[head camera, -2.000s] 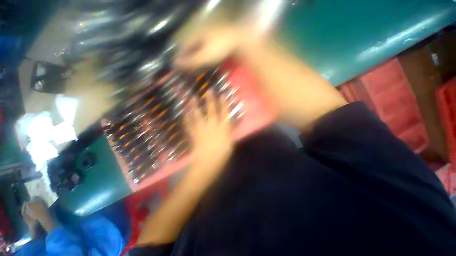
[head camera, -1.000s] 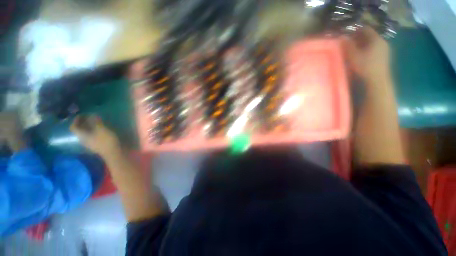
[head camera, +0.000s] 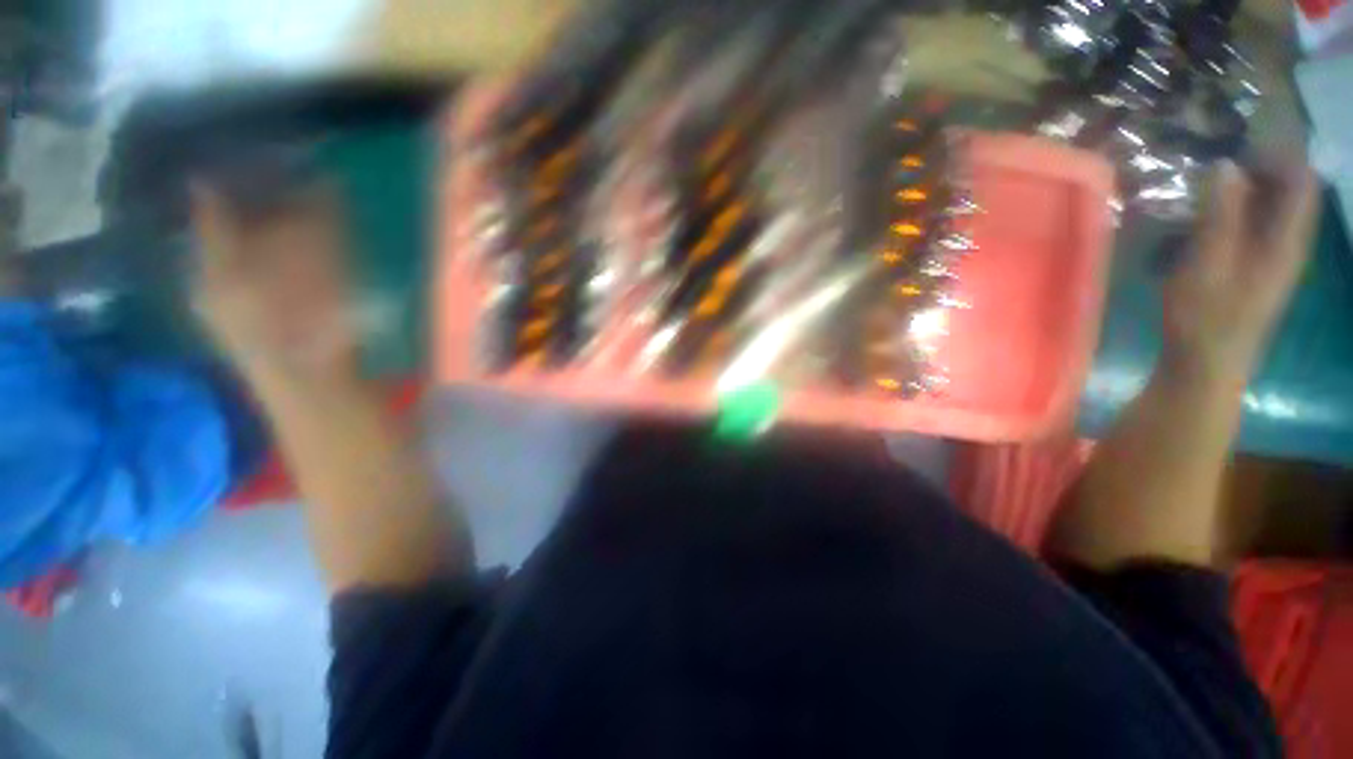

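A pink-red tray (head camera: 1024, 282) lies directly in front of me. Slanting rows of small dark parts with orange bands and silver ends (head camera: 720, 223) fill its left and middle. Its right end shows bare plastic. My left hand (head camera: 282, 297) is left of the tray, blurred, over the green surface and a dark patch. Whether it holds anything cannot be told. My right hand (head camera: 1239, 274) is right of the tray, beside a heap of shiny dark parts (head camera: 1143, 89). Its fingers look apart, with nothing clearly visible in them.
A dark heap (head camera: 801, 37) adjoins the tray's far side, with tan cardboard (head camera: 445, 33) around it. A white sheet (head camera: 223, 37) is at the far left. A person's blue sleeve (head camera: 112, 438) is at the left. Red trays (head camera: 1306, 638) are at the lower right.
The tray appears further right in the view. My left hand has moved up over the dark patch. My right hand has moved away from the tray's right rim, to the right.
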